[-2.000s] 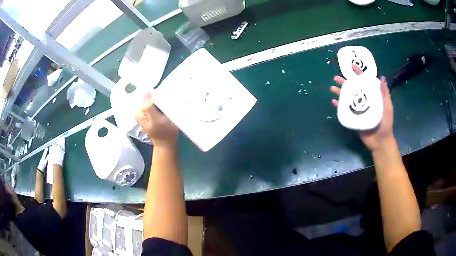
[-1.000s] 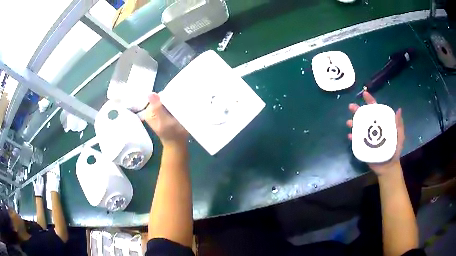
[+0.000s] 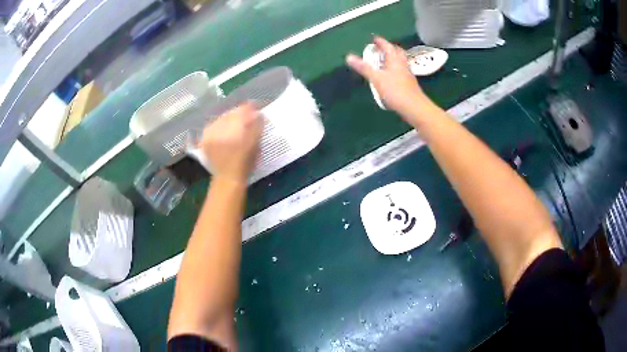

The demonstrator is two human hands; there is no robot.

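Observation:
My left hand [image 3: 234, 141], blurred, is at the near left edge of a large white slotted housing [image 3: 292, 127] over the green belt and grips it. My right hand [image 3: 399, 79] reaches over the belt, holding a thin white cover [image 3: 373, 58] seen nearly edge-on; the hand hides part of it. Another white cover with dark slots [image 3: 430, 62] lies just beyond my right fingers. A white bottom cover with dark curved slots [image 3: 397, 218] lies flat on the dark green table. The black screwdriver [image 3: 464, 227] lies beside it, partly hidden by my right forearm.
A greyish-white basket-like housing [image 3: 175, 113] and a clear plastic box [image 3: 159, 187] are on the belt. White housings [image 3: 102, 230] stand at the left. A ribbed white part [image 3: 459, 24] is at the top. A pale rail [image 3: 330, 182] edges the belt; a grey fixture [image 3: 572, 124] is at the right.
The view has shifted. Both hands have moved forward over the belt, my right with a cover. The white housing in my left hand has turned and now shows its slotted side.

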